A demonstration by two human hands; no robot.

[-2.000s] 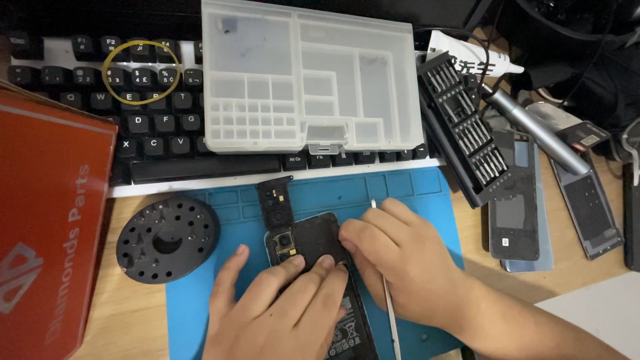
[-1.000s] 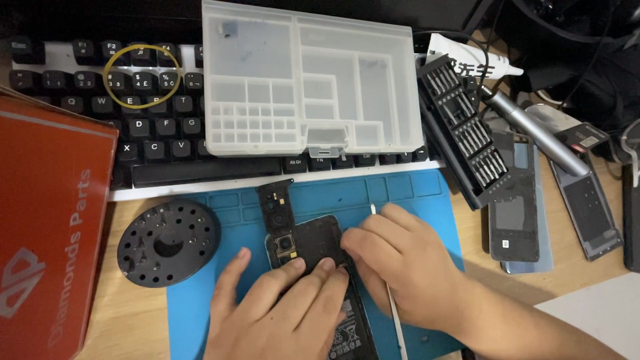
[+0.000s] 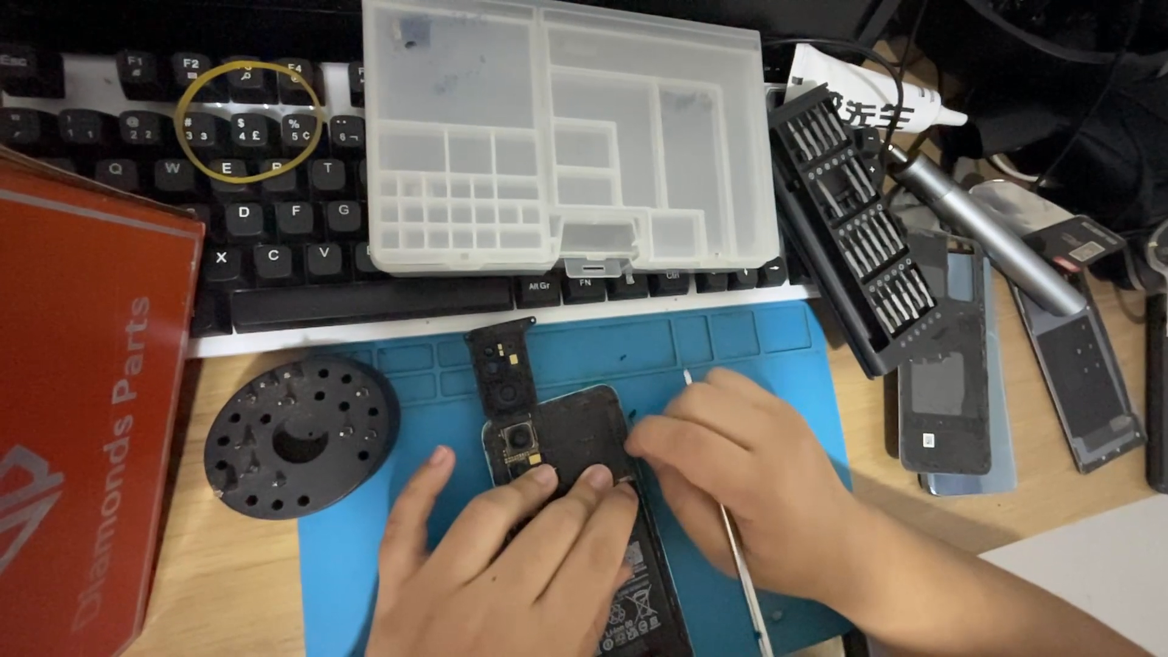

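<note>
An opened smartphone [image 3: 584, 429], its battery and rear camera module showing, lies on a blue silicone repair mat [image 3: 351, 566]. My left hand [image 3: 511, 557] rests flat over the phone's middle with its fingers spread. At the phone's right edge is my right hand [image 3: 744, 474], its fingers closed around a thin metal pry tool [image 3: 744, 570] whose pale tip sticks out above the knuckles. A black camera cover plate [image 3: 504, 370] touches the phone's top left corner. What the right fingertips touch at the edge is partly hidden.
A round black screw holder [image 3: 301, 438] sits left, beside an orange-red box [image 3: 82, 411]. A clear compartment case [image 3: 575, 137] lies on the keyboard [image 3: 274, 219]. To the right are a bit set [image 3: 853, 228], a grey screwdriver [image 3: 990, 228], a white tube [image 3: 858, 91] and phone back parts [image 3: 944, 365].
</note>
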